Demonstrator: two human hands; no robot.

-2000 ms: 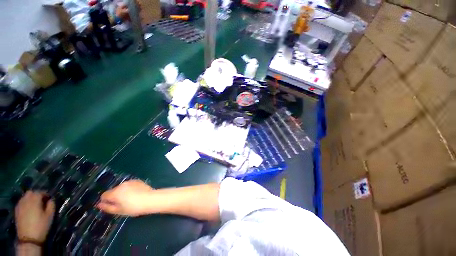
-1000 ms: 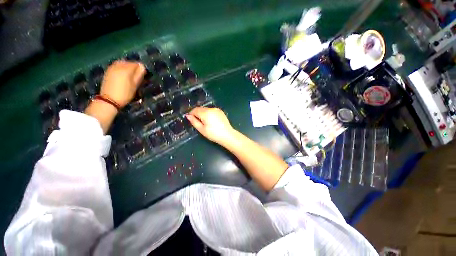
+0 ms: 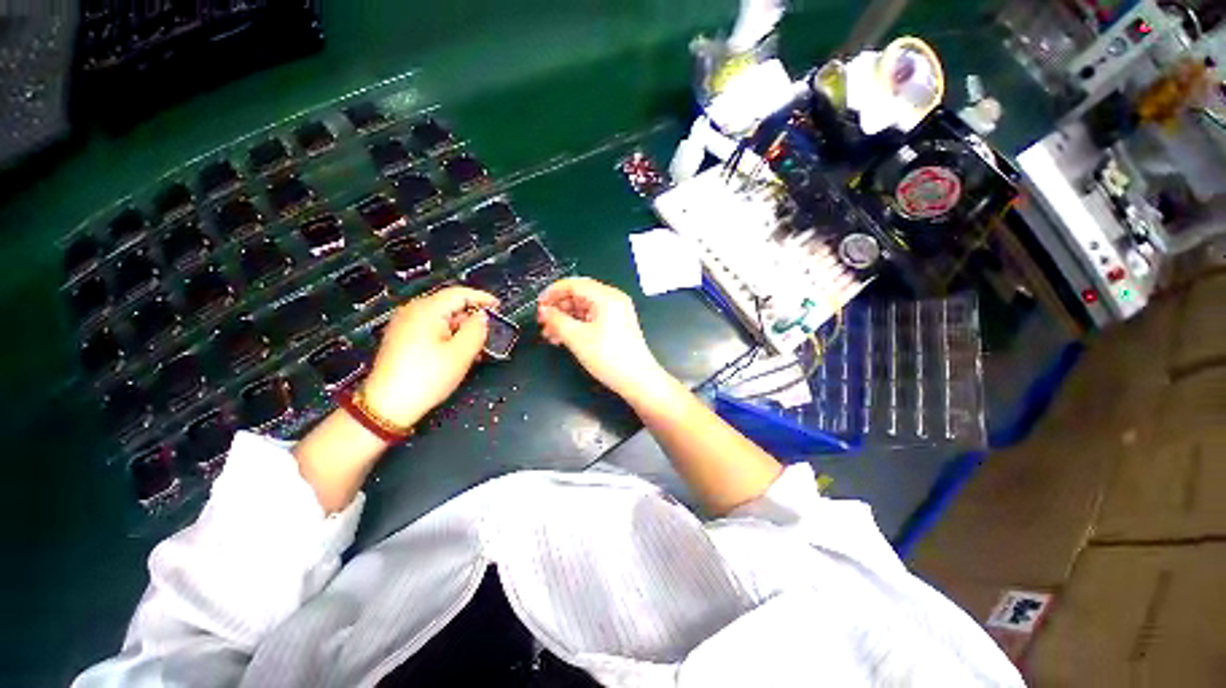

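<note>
My left hand [image 3: 428, 352] is shut on a small black square module [image 3: 499, 333], held above the near right edge of the blister tray. My right hand [image 3: 592, 327] is just right of the module, apart from it, with fingertips together; whether it pinches a tiny part cannot be told. The clear blister tray [image 3: 311, 192] holds black modules in most pockets. A loose pile of tiny dark-red parts [image 3: 487, 407] lies on the green mat between my hands and my body.
A white ribbed rack [image 3: 760, 255], a paper slip [image 3: 664, 262] and a spare red pile [image 3: 643, 172] are at the right. Behind stand a tape roll [image 3: 913, 83] and fan [image 3: 928, 191]. An empty clear tray [image 3: 910, 370] lies over a blue bin [image 3: 787, 426]. Cartons [image 3: 1147, 497] stand far right.
The view has swung back over the bench. My left hand has moved from over the tray towards my right hand and now holds a module. My right hand has left the tray's edge.
</note>
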